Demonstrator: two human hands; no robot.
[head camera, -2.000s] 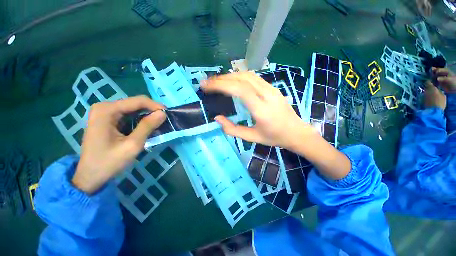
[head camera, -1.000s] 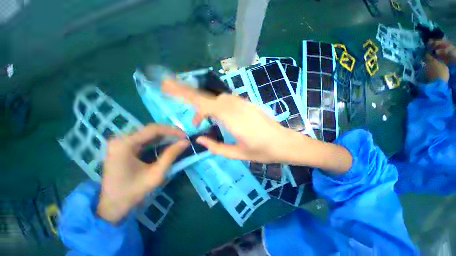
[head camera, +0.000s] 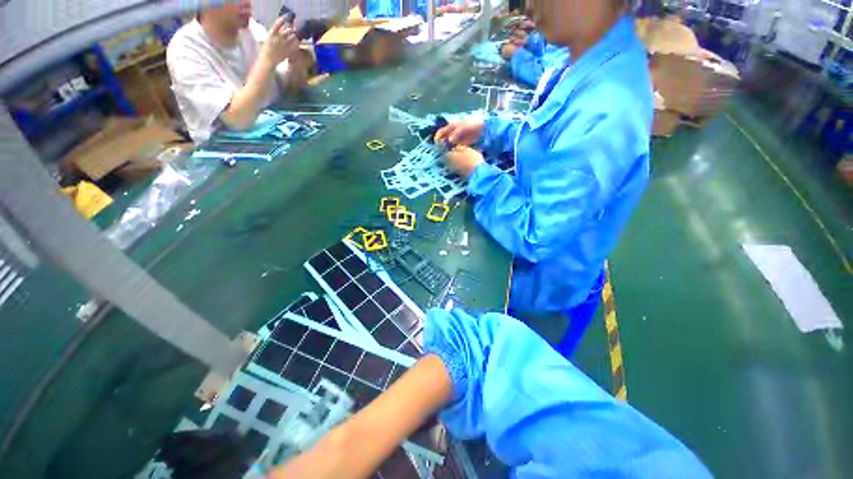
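Observation:
Adhesive-backed sheets with rows of black rectangles (head camera: 360, 290) lie overlapping on the green table beside the grey post. A pale blue lattice carrier sheet (head camera: 248, 398) lies at the lower left, with a matte black crumpled heap (head camera: 210, 454) on it. My right forearm reaches over the sheets from the lower right. My right hand (head camera: 313, 458) is cut off by the bottom edge; its fingers and anything in them are hidden. My left hand is out of the picture.
The grey post (head camera: 122, 271) slants across the left. Yellow frames (head camera: 397, 215) and dark housings (head camera: 421, 267) lie ahead. A person in a blue smock (head camera: 580, 150) handles lattice sheets (head camera: 421, 168) at the right. Another person (head camera: 220, 75) is across the table, near cardboard boxes.
The view has swung right and up, showing the line and more people. My left hand and the strip both hands held have left the picture. My right hand is now at the bottom edge.

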